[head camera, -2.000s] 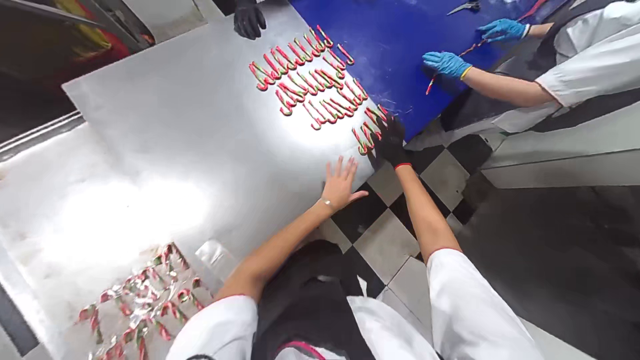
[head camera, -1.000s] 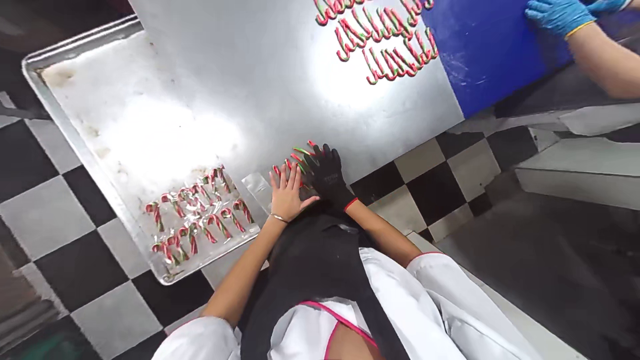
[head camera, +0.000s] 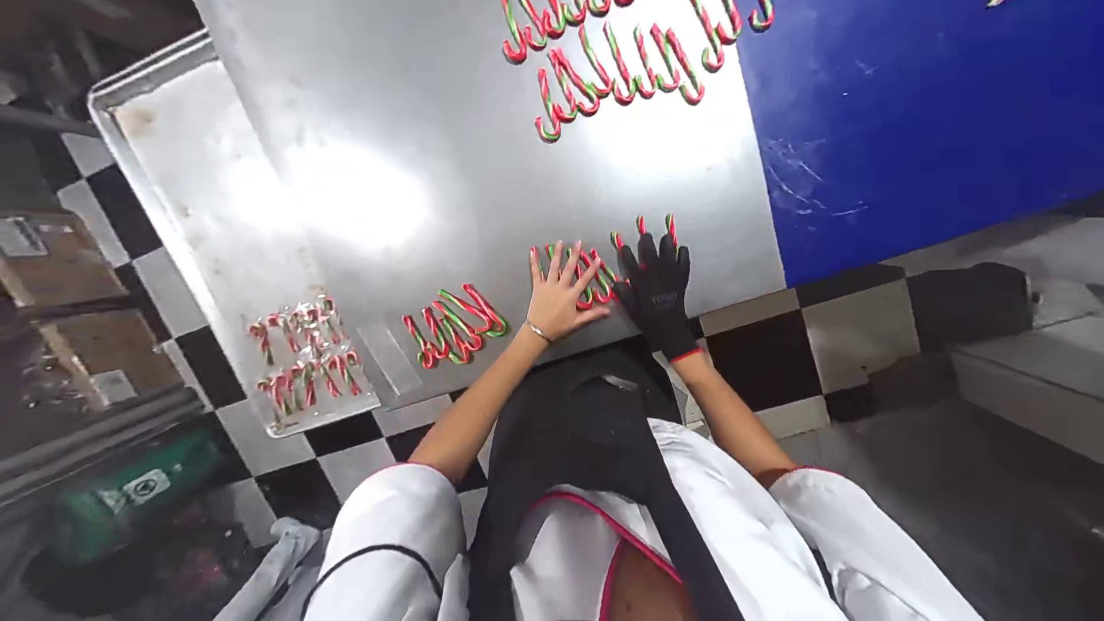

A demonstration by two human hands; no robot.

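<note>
My bare left hand [head camera: 561,297] lies palm down with fingers spread over several red and green candy canes [head camera: 595,280] near the metal table's front edge. Beside it, my right hand [head camera: 657,289] in a black glove rests flat, fingers slightly apart, on more canes whose ends stick out past the fingertips. Left of my left hand lies a loose group of candy canes [head camera: 455,326]. Further back on the table are rows of unwrapped candy canes [head camera: 621,73]. What is under both palms is hidden.
Wrapped candy canes [head camera: 306,358] lie at the front of a metal tray [head camera: 142,207] on the left. Clear plastic wrappers [head camera: 390,358] sit beside them. A blue surface [head camera: 914,129] adjoins the metal table [head camera: 414,129] at the right. Checkered tiles show below.
From the far rows, both hands have come to the table's front edge. Candy canes now lie to the left of my left hand, which has moved right since one second ago. The view has shifted.
</note>
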